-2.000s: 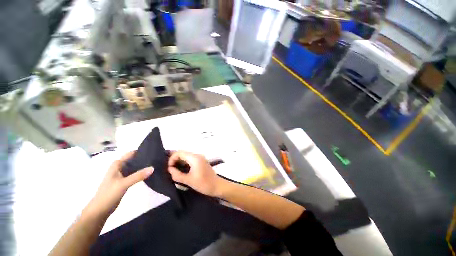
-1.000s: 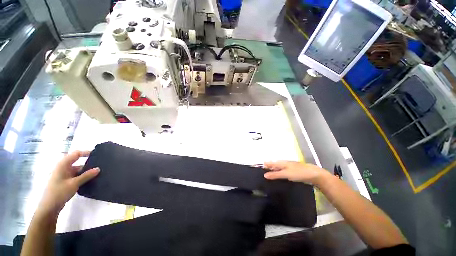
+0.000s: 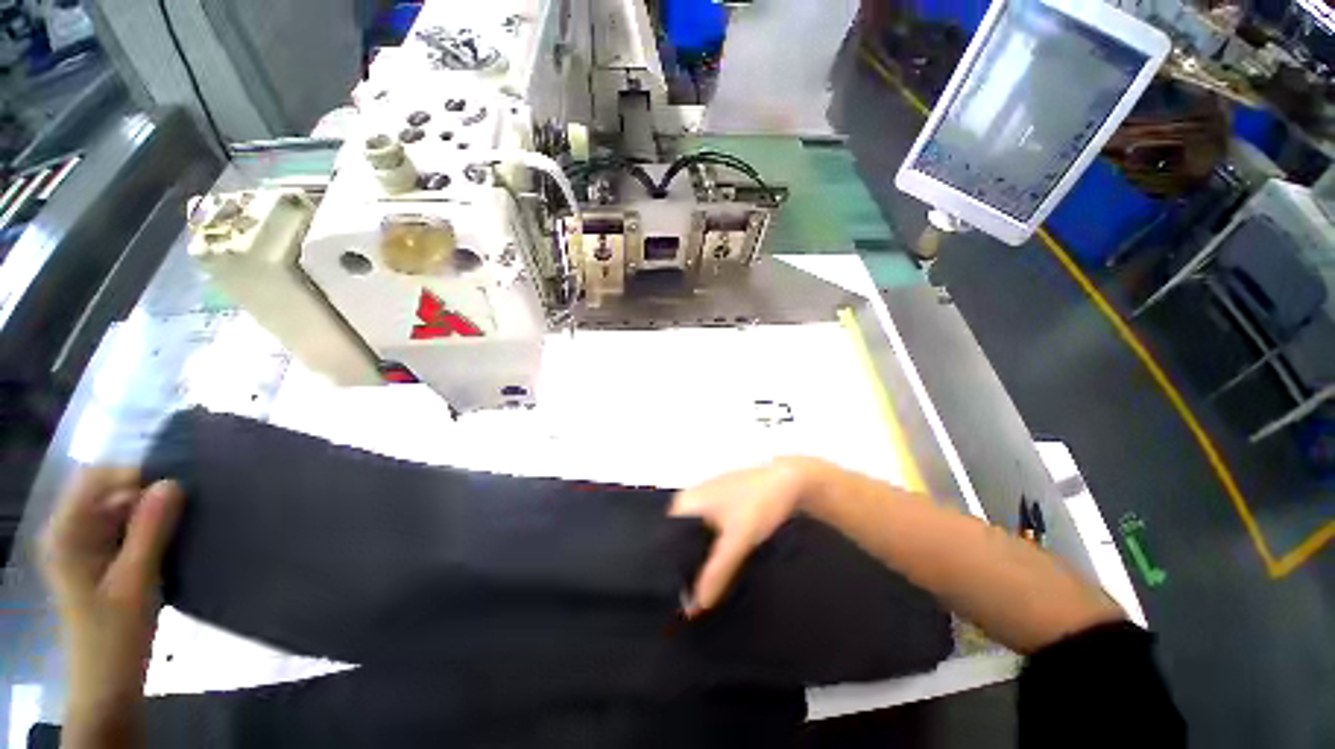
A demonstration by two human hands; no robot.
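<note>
A black panel (image 3: pixel 425 534) stretches across the white template (image 3: pixel 688 395), its left end lifted a little; its slot does not show clearly. My left hand (image 3: pixel 110 549) grips the panel's left end between thumb and fingers, slightly blurred. My right hand (image 3: pixel 747 527) pinches the panel right of its middle, thumb on top. More black panels (image 3: pixel 513 710) lie at the near edge, partly under the held panel. Yellow tape (image 3: pixel 883 403) runs down the template's right side.
The off-white sewing machine head (image 3: pixel 425 278) stands behind the panel at left. The clamp carriage (image 3: pixel 666 242) with black hoses is behind the template. A control screen (image 3: pixel 1032 117) stands at right. Dark snips or pens (image 3: pixel 1031 520) lie by the white side board (image 3: pixel 1091 520).
The panel was first folded up in both hands, then spread flat with its slot open. Now my left hand has moved left with its end, my right hand inward, and the slot is no longer clear.
</note>
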